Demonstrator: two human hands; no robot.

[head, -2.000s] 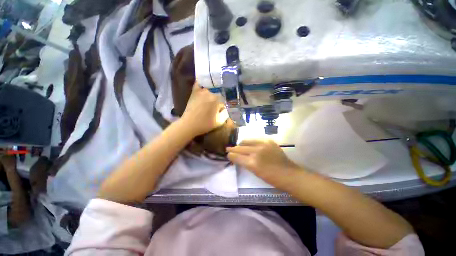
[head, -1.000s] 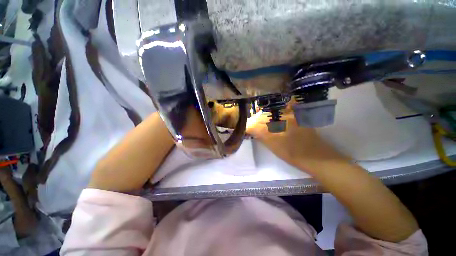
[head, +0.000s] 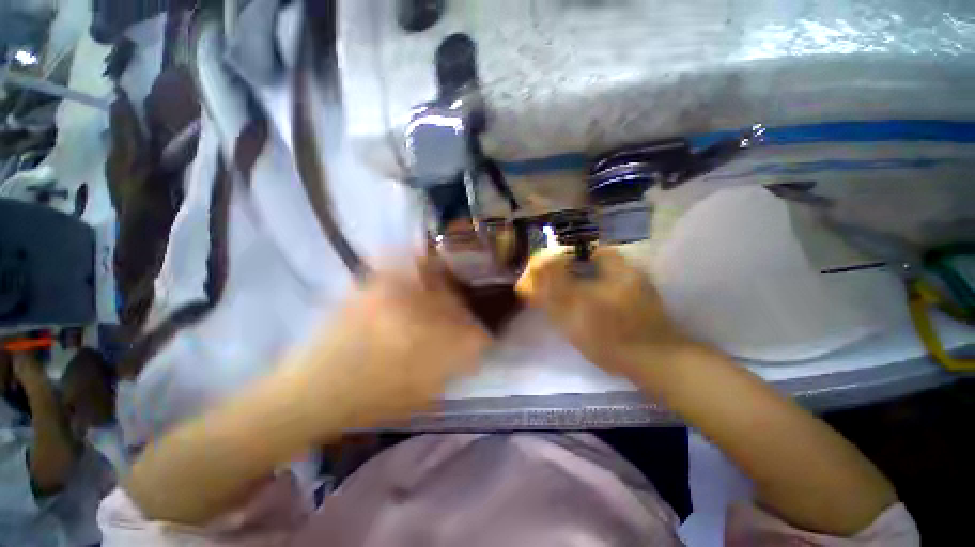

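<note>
The garment (head: 283,203), pale inner side with brown strips, lies crumpled left of the white sewing machine (head: 684,64). A dark brown part of it (head: 497,305) shows between my hands, below the shiny metal guard (head: 454,144). My left hand (head: 412,331) is blurred, left of the brown part; its fingertips and grip are not clear. My right hand (head: 593,305) is at the needle area, fingers bent at the right side of the brown part; what its fingertips hold is hidden.
A rounded white cut piece (head: 743,278) lies right of my right hand. Snips with green and yellow handles (head: 930,326) lie at the right edge. A grey machine end (head: 43,267) and another person's arm (head: 45,433) are at the left. The ridged table edge (head: 535,413) runs in front.
The machine guard looks smaller and farther off than one second ago. My left hand has come out from behind it, nearer the table's front edge. The brown part shows more clearly between my hands.
</note>
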